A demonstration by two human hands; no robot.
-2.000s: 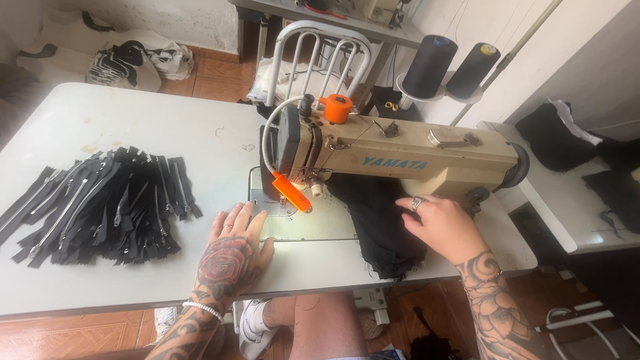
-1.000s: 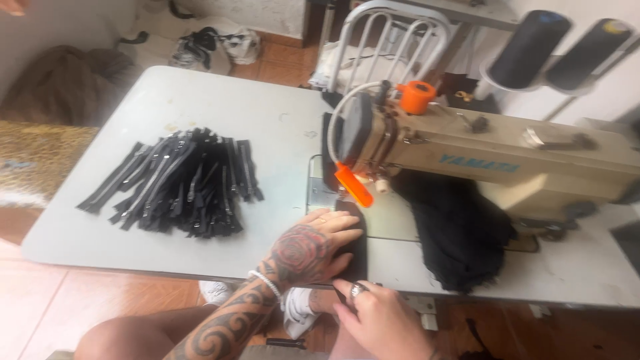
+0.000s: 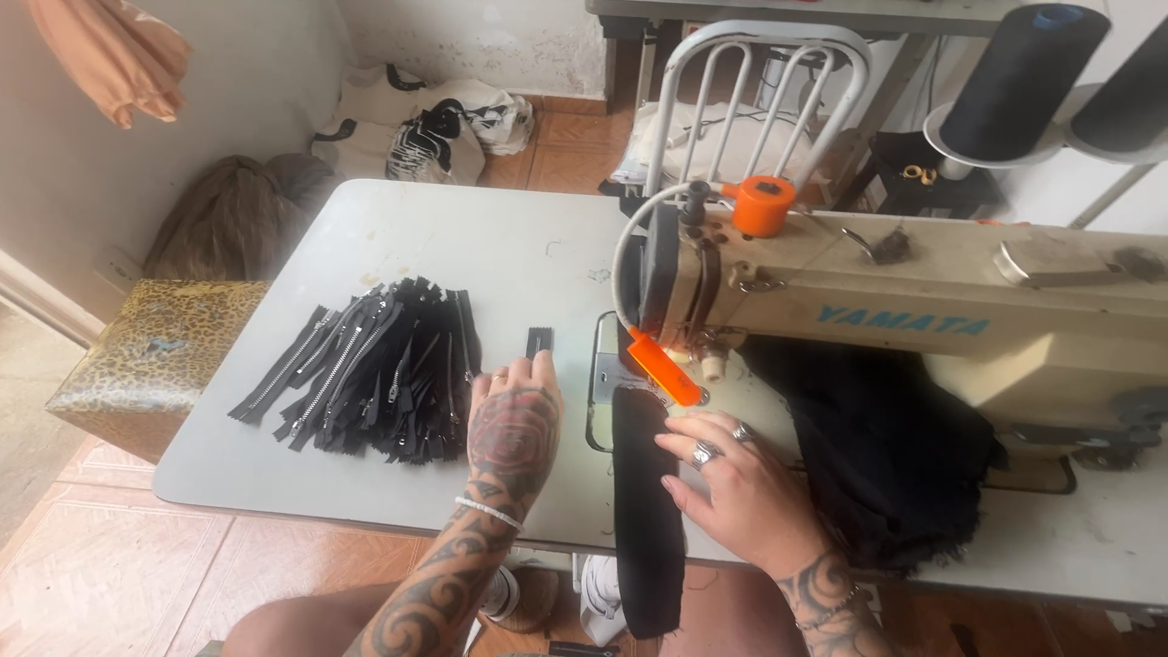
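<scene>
My left hand (image 3: 516,420) is on a black zipper (image 3: 539,340) just right of the zipper pile; its fingers cover most of that zipper, so the grip is unclear. Many black zippers with silvery teeth lie in the pile (image 3: 365,365). A long black fabric strip (image 3: 646,511) runs from beside the sewing machine's needle area down over the table's front edge. My right hand (image 3: 730,474), with rings, rests its fingertips at the strip's right edge, fingers apart. The Yamata sewing machine (image 3: 894,319) carries an orange lamp head (image 3: 664,368). Bunched black fabric (image 3: 885,447) lies under its arm.
The white table (image 3: 566,246) has a rounded left corner. Behind it stands a white metal chair (image 3: 766,41); black thread cones (image 3: 1022,82) stand at upper right. A leopard-print box seat (image 3: 155,356) is at left. Cloth bundles (image 3: 438,128) lie on the floor near the wall.
My left hand has moved from the strip to a zipper beside the pile. My right hand has moved up along the strip from near the table's front edge. The view has shifted left since the first frame.
</scene>
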